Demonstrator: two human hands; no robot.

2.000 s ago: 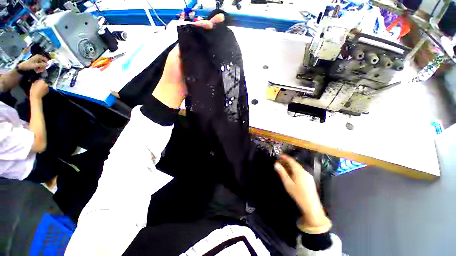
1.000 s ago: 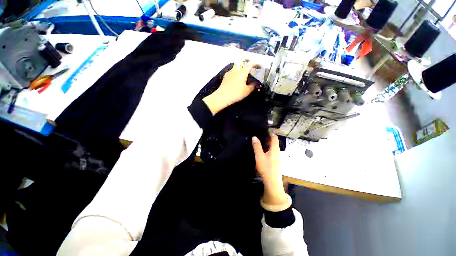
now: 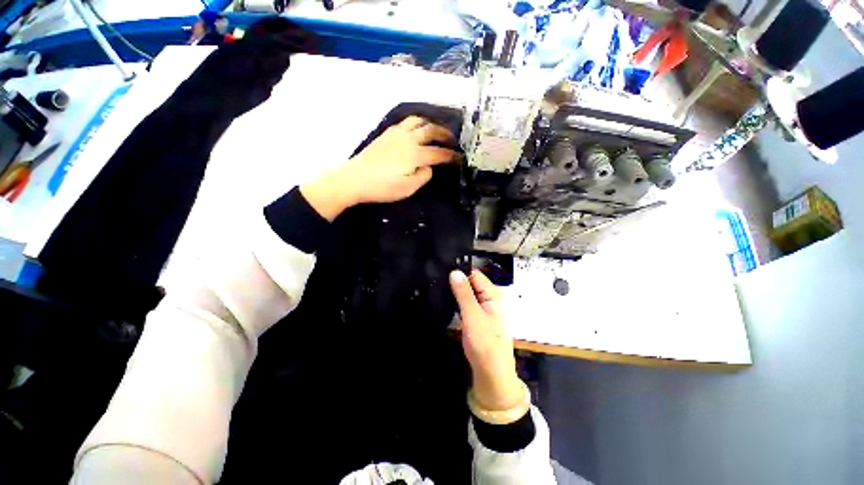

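A black garment piece (image 3: 403,251) with small pale shiny dots lies on the table against the left side of the overlock machine (image 3: 531,180) and hangs over the front edge onto my lap. My left hand (image 3: 398,163) rests on its upper part, fingers bent near the machine head. My right hand (image 3: 483,308) pinches the cloth's right edge between thumb and fingers, just in front of the machine. The cloth edge under the machine head is too dark to make out.
A long black heap (image 3: 156,156) lies on the white table (image 3: 644,317) at left. Orange-handled scissors (image 3: 16,178) are at far left. Black thread cones (image 3: 794,36) stand upper right. A yellow-green box (image 3: 805,220) is by the wall. A blue-and-white bundle (image 3: 578,43) is behind the machine.
The garment has gone from held up to lying at the machine. Since one second ago, my right hand has closed on its edge, and more dotted cloth shows spread beside the machine.
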